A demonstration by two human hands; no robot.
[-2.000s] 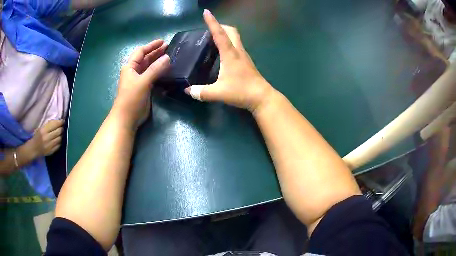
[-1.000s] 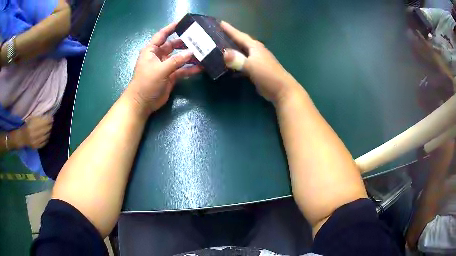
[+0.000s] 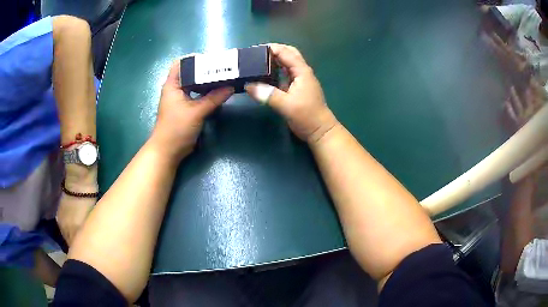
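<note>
A black retail box [image 3: 255, 62] is held level above the dark-green table, its narrow side facing me. A white barcode label [image 3: 216, 66] sits on that side, left of its middle. My left hand [image 3: 185, 107] grips the box's left end, thumb under the lower edge. My right hand [image 3: 295, 91] grips the right end, with a white finger tape [image 3: 262, 92] on the thumb. The fingers behind the box are partly hidden.
The glossy green table [image 3: 372, 120] curves around in front of me. A dark object [image 3: 273, 5] lies at its far edge of view. A person in a blue shirt [image 3: 27, 114] is close at left. Pale curved poles [image 3: 490, 165] and another person's hand [image 3: 524, 103] are at right.
The box has turned from a tilt to level, its label now facing me squarely. My hands hold its two ends. The neighbour's arm at left has come down closer.
</note>
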